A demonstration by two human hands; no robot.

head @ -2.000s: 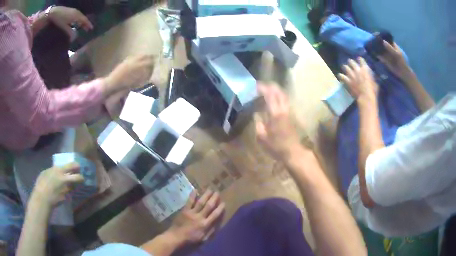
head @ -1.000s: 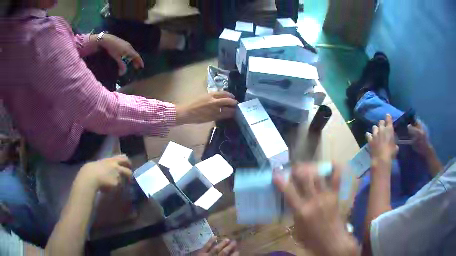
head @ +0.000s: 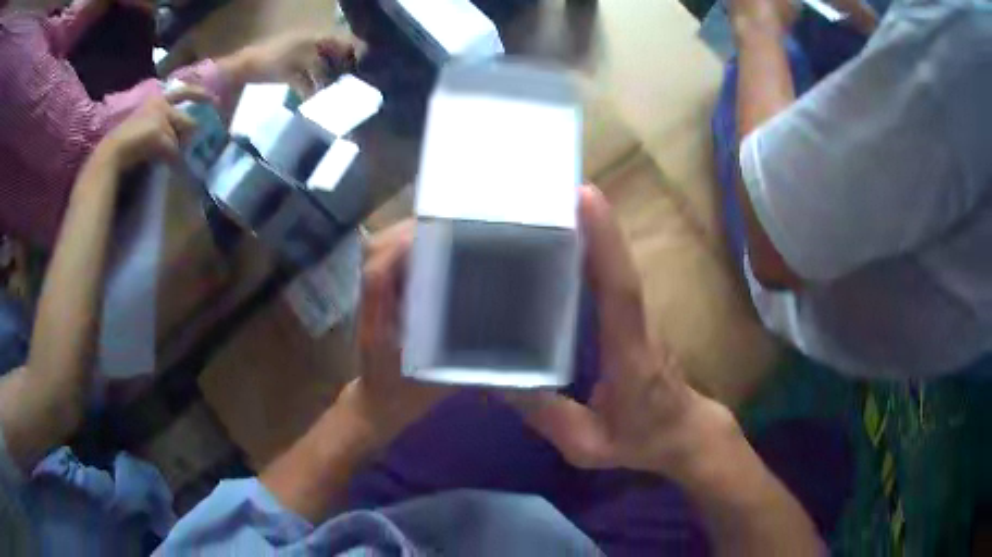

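A retail box (head: 417,305) is held up over my lap with its open end towards me. Its white lid flap (head: 498,152) stands up at the far edge, and the inside is dark grey; I cannot tell whether anything is in it. My left hand (head: 389,326) grips its left side. My right hand (head: 631,370) is against its right side, thumb or fingers along the edge. The image is slightly blurred.
Open retail boxes (head: 285,180) stand at the left on the brown mat (head: 696,272), beside a shipping label (head: 326,285). Another box (head: 446,27) lies at the top. Other people's hands and arms are at the left and upper right.
The box that was blurred by my right hand is now upright before me, open end showing. My left hand has come up from the mat onto it. The view has shifted.
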